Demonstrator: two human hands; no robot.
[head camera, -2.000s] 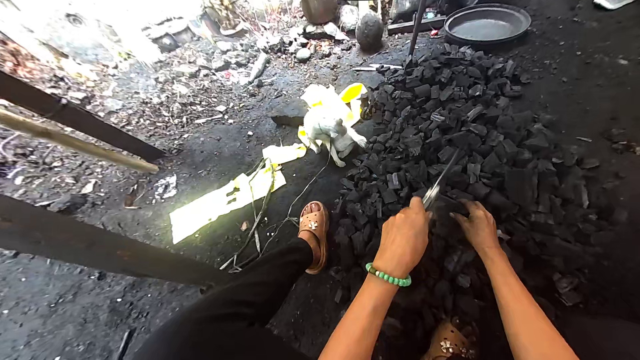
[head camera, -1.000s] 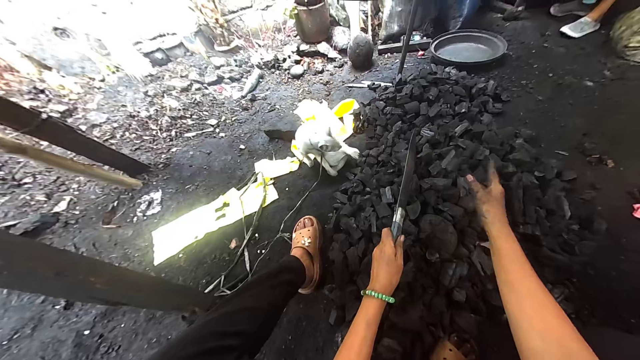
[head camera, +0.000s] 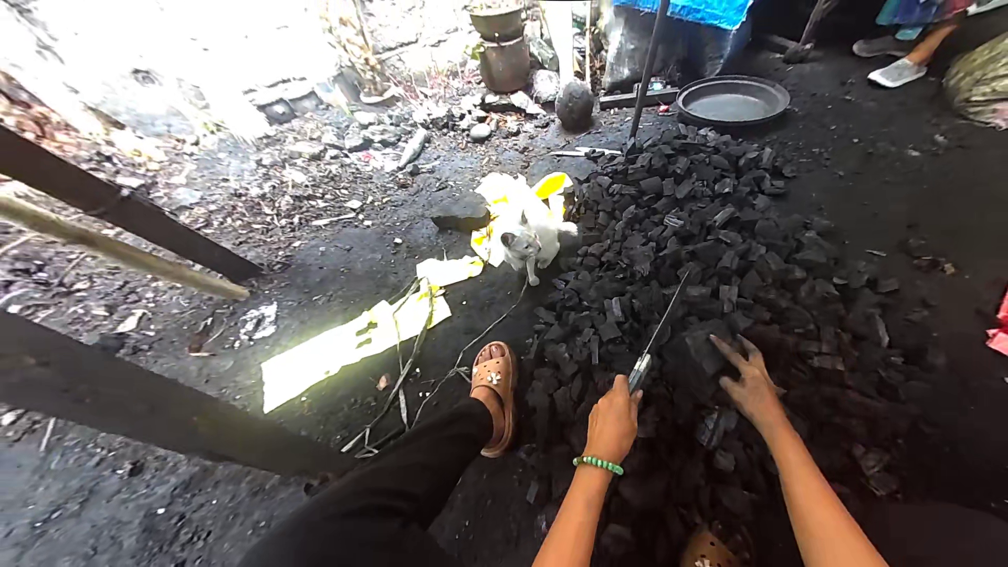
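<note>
My left hand (head camera: 614, 421), with a green bead bracelet at its wrist, grips the handle of a long-bladed knife (head camera: 665, 323), whose blade points up and away over a heap of black charcoal (head camera: 677, 213). To its right, my right hand (head camera: 748, 382) has its fingers spread at a large dark charcoal lump (head camera: 701, 354); whether the fingertips press on it is hard to tell. Broken charcoal pieces surround both hands. A white cat (head camera: 531, 236) sits at the heap's left edge.
A round dark pan (head camera: 732, 101) lies beyond the heap, near an upright pole (head camera: 650, 75). Wooden beams (head camera: 126, 209) cross the left side. My sandalled foot (head camera: 494, 386) stands left of the heap, by loose cords (head camera: 405, 370). Another person's foot (head camera: 898, 72) shows at top right.
The knife's blade, upright one second ago, now leans to the right. My right hand has come closer to the knife and to the large lump. The cat has turned its head.
</note>
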